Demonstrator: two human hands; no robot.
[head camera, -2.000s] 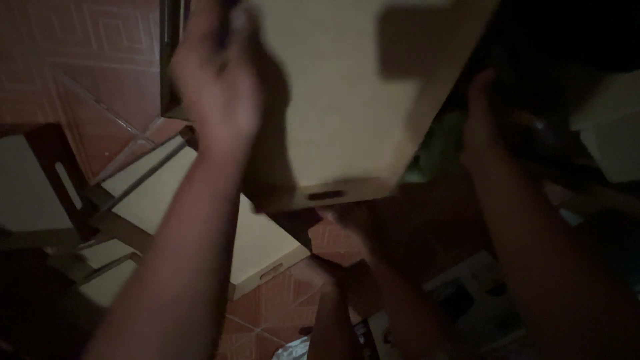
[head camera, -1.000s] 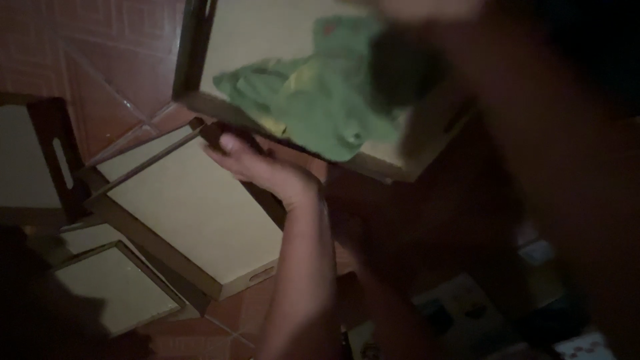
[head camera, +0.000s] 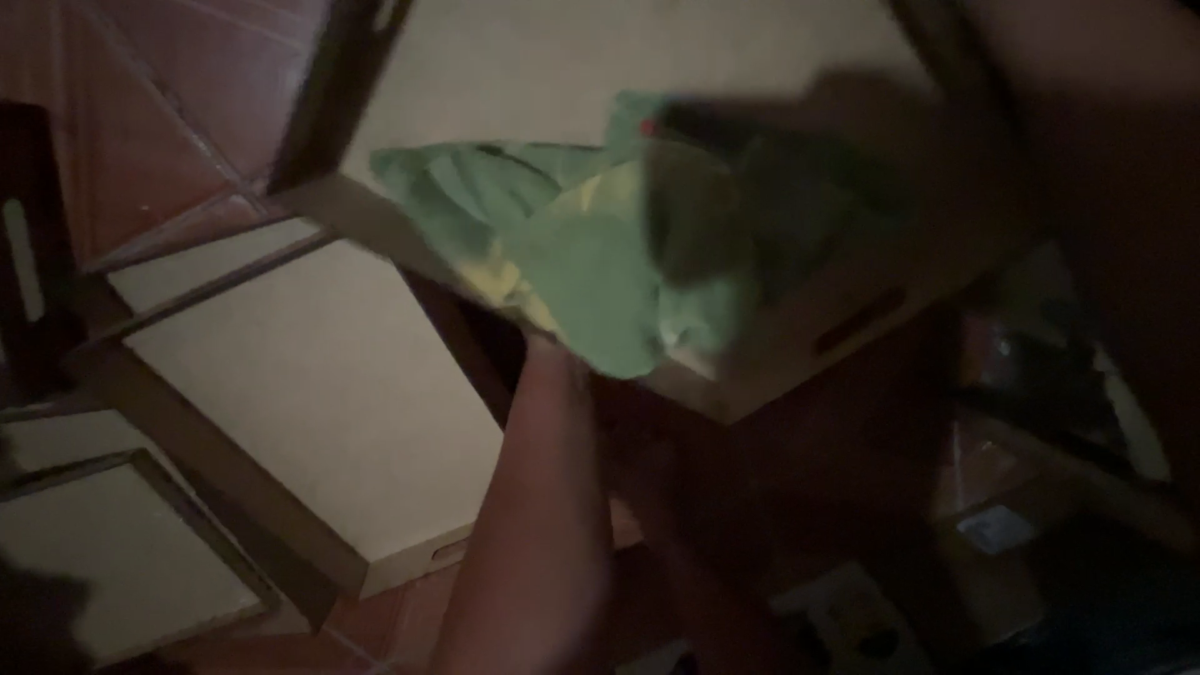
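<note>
A wooden tray (head camera: 506, 84) with low walls and slotted handles is tilted across the top of the head view. A crumpled green cloth (head camera: 600, 272) with yellow patches and a small red spot lies over its floor and near wall; deep shadow covers its right part. My left forearm (head camera: 534, 525) reaches up from the bottom to the tray's near edge, where my left hand is hidden behind the tray and cloth. At the upper right, part of my right arm (head camera: 1097, 84) shows dark and blurred; my right hand is outside the frame.
Another wooden tray (head camera: 319, 403) lies on the tiled floor (head camera: 169, 112) left of my forearm. A smaller tray or box (head camera: 122, 553) is at lower left, and a dark panel with a handle slot (head camera: 33, 253) at the left edge. Unclear items lie in shadow at lower right.
The green cloth now in the tray was not in it two seconds ago. My left hand, seen open beside the tray a second ago, has gone behind its edge. My right hand has left the frame.
</note>
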